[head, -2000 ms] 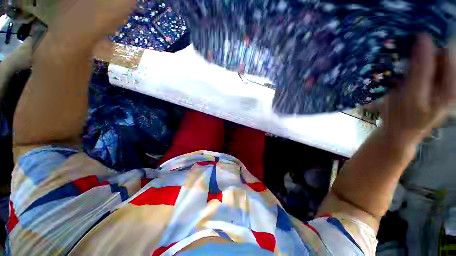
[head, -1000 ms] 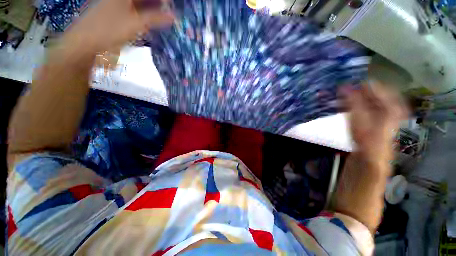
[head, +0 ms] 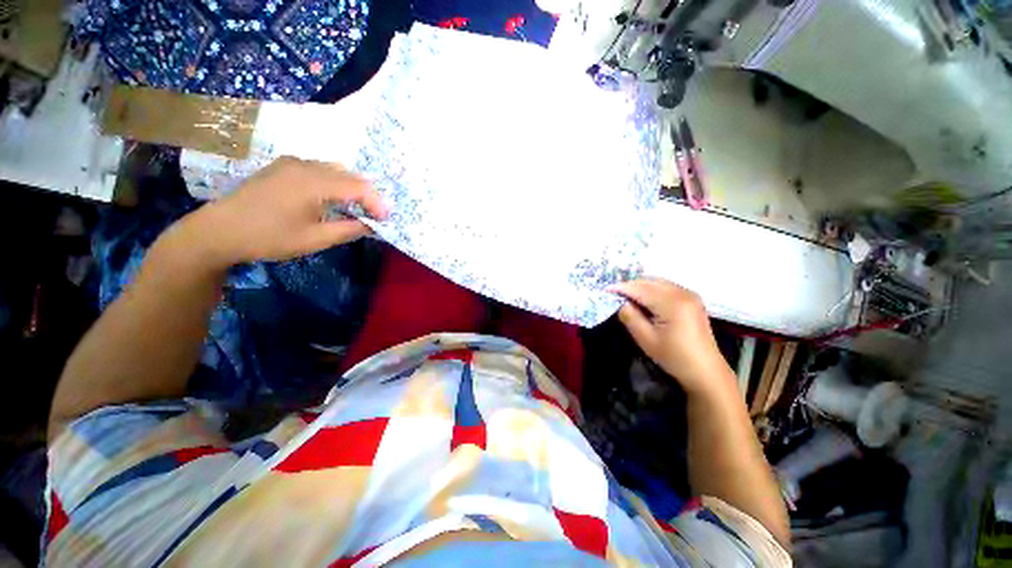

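A light blue-grey floral fabric piece, nearly white under the lamp, lies spread over the table with its near edge past the table's front edge. My left hand pinches its left near edge. My right hand pinches its right near corner. The far right part of the fabric lies near the presser foot area, where the needle cannot be made out in the glare. A dark ribbed knob is beside it.
Thread snips lie right of the fabric. The cream machine head is upper right. Navy floral fabric and cherry fabric lie behind. Brown tape is on the left. A white thread spool is lower right.
The dark floral fabric that was moving blurred between my hands is gone from them. The pale fabric now lies spread there, both hands are at its near edge, and the snips show.
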